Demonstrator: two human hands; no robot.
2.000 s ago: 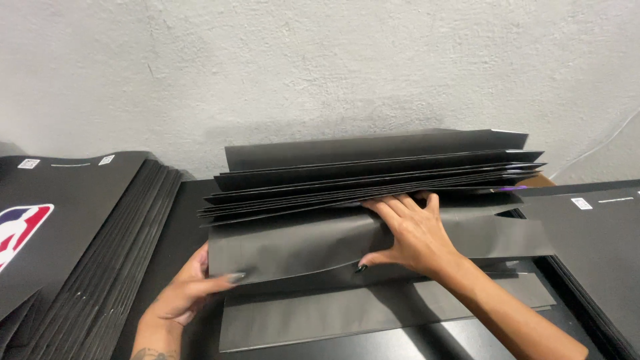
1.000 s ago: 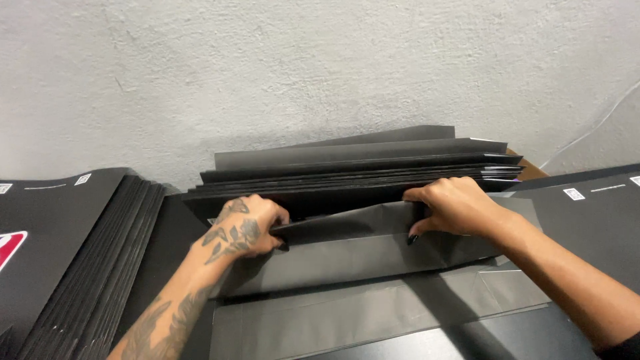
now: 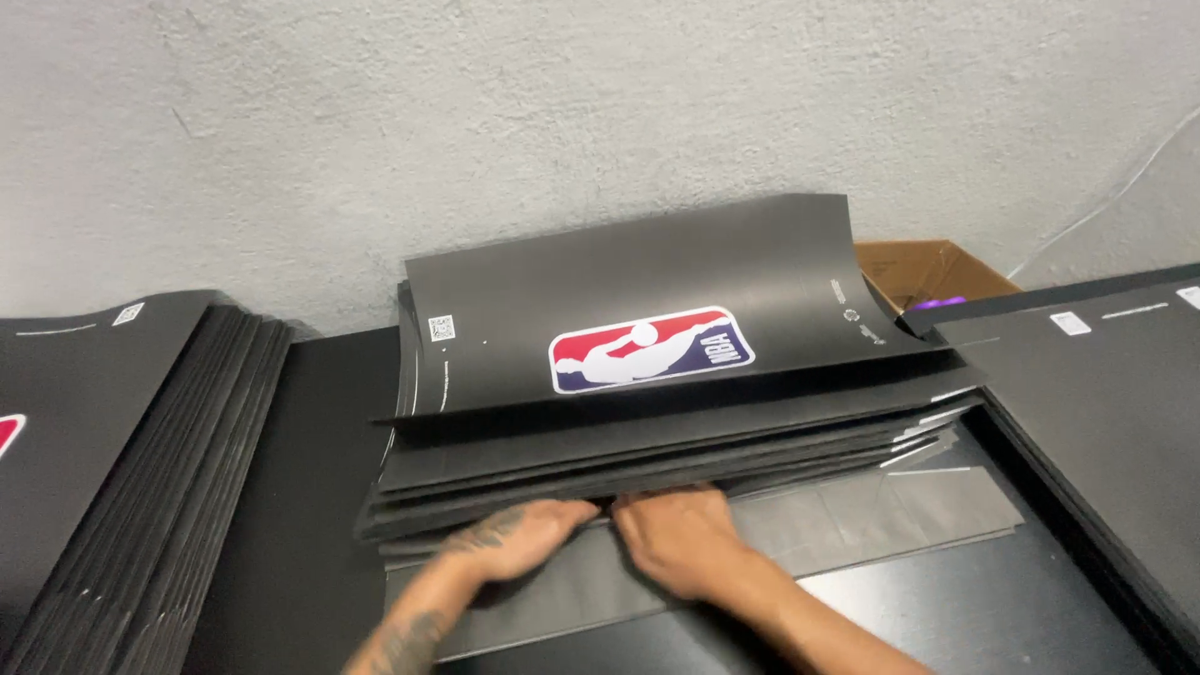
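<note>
A stack of black paper bags lies in the middle against the wall, its top bag curled up and showing a red, white and blue NBA logo. At the front edge of the stack, my left hand and my right hand are close together, side by side. Their fingertips reach in at the edge of a dark bag above a flat grey-black paper panel. The fingertips are partly hidden and blurred, so whether either hand grips the paper is unclear.
Another stack of black bags stands at the left, and more black bags lie at the right. Behind the middle stack, a cardboard box holds something purple. A rough grey wall rises at the back of the black table.
My hands have come closer together at the front edge. The bags that stood with edges toward me now lie tipped forward, with a logo face showing on top.
</note>
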